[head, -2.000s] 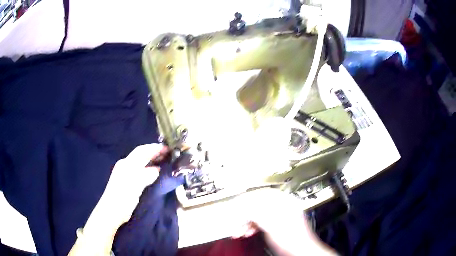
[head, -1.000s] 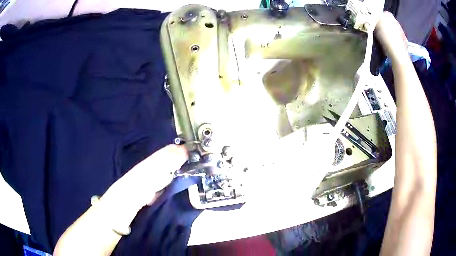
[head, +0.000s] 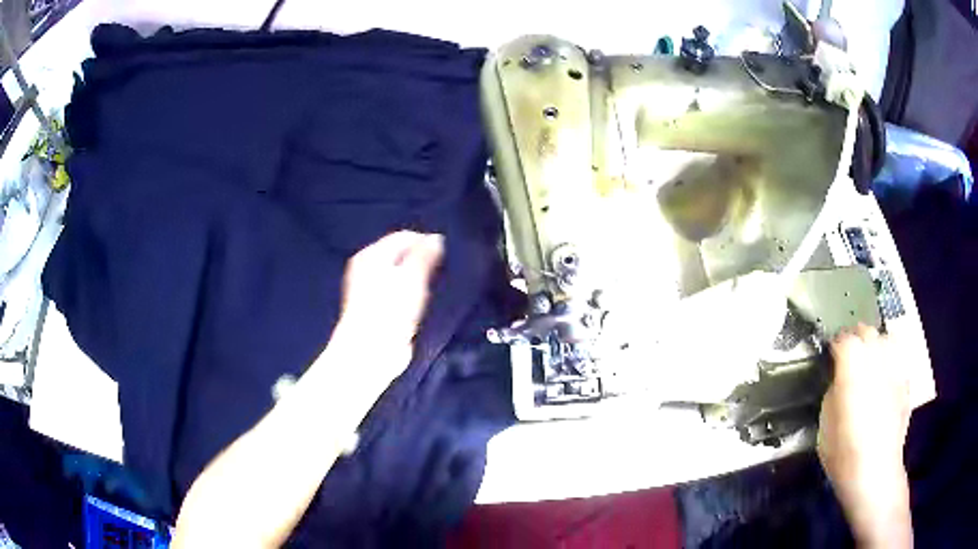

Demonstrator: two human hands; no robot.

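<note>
My left hand (head: pixel 388 287) is over the dark navy garment (head: pixel 257 214), left of the sewing machine. Its fingers look curled; whether they pinch cloth is unclear. The garment spreads left of the olive-green machine (head: pixel 547 139) and hangs over the table's front edge. The presser foot area (head: pixel 568 370) shows bare metal with the cloth to its left. My right hand (head: pixel 867 391) is at the machine's right block, fingertips at its edge; what it holds is not visible. Lamp glare hides the machine's centre.
The white table (head: pixel 601 456) shows in front of the machine, with red cloth (head: pixel 568 523) below its edge. A pale tube (head: pixel 831 204) curves down at the machine's right. Dark cloth (head: pixel 949 279) lies at far right. A blue crate (head: pixel 123 525) shows at bottom left.
My left hand has moved away from the presser foot onto the garment. My right hand has come down from the handwheel area to the right block. The black snips no longer show there.
</note>
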